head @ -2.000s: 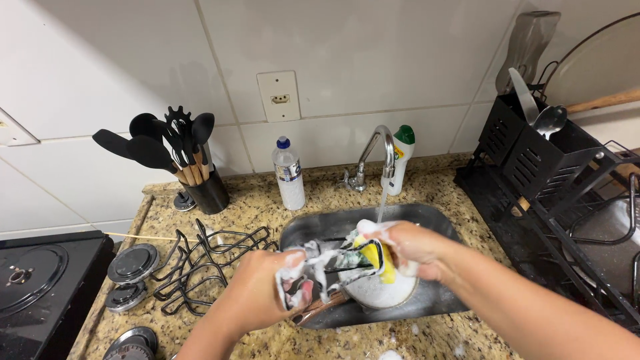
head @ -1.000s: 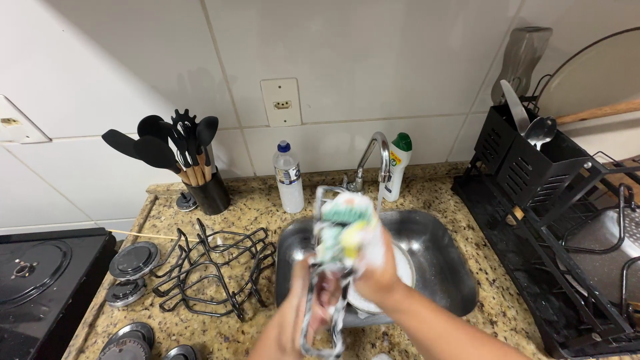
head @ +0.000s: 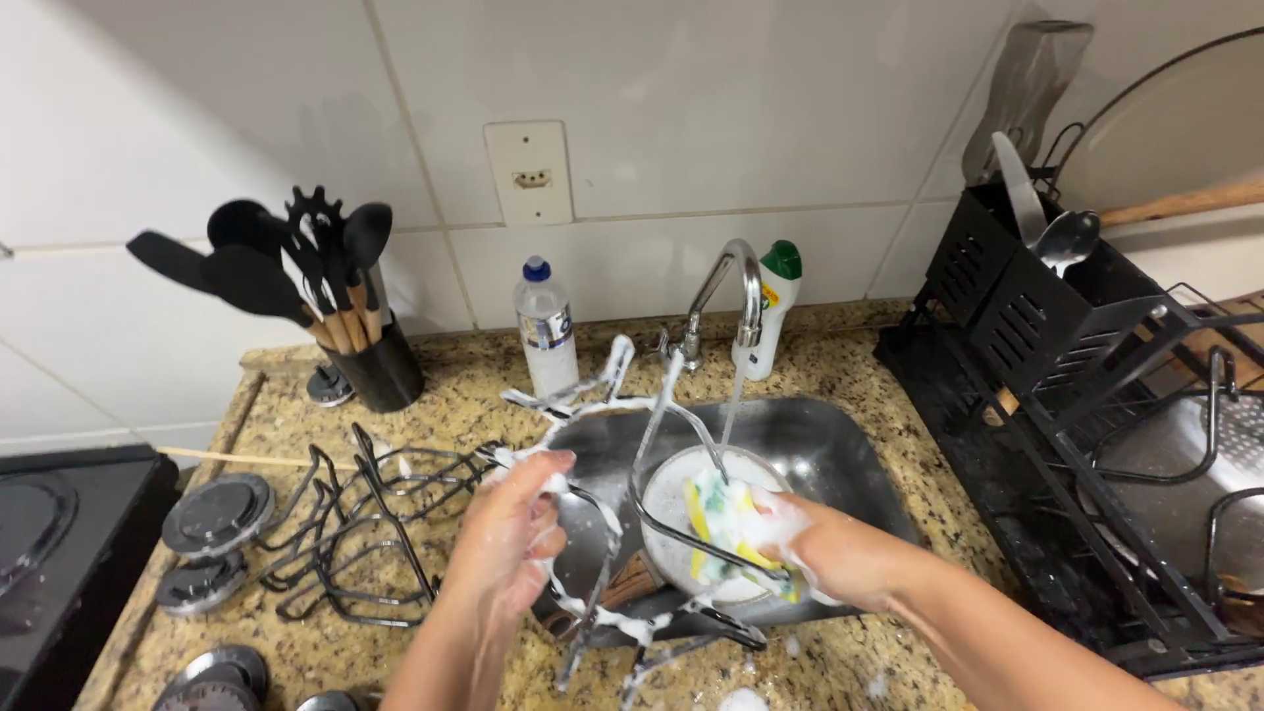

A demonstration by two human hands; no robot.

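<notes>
A wire stove grate (head: 647, 509), partly coated in white suds, is held over the steel sink (head: 839, 454). My left hand (head: 518, 533) grips its left side. In my soapy right hand (head: 805, 543) is a yellow and green sponge (head: 726, 533), pressed against the right part of the grate. Below, a round vessel full of foam (head: 667, 484) stands in the sink, beside a wooden-looking handle (head: 630, 581). Water runs from the chrome faucet (head: 749, 296) into the sink area behind the sponge.
More grates (head: 370, 533) and burner parts (head: 219, 513) lie on the granite counter at left, near a black utensil holder (head: 390, 370). A clear bottle (head: 548, 341) and a white green-capped bottle (head: 770, 321) stand behind the sink. A black dish rack (head: 1047, 434) is at right.
The grate, upright and blurred one second ago, is now spread flatter across the sink. My hands have moved apart, the right one holding the sponge to the grate's right side.
</notes>
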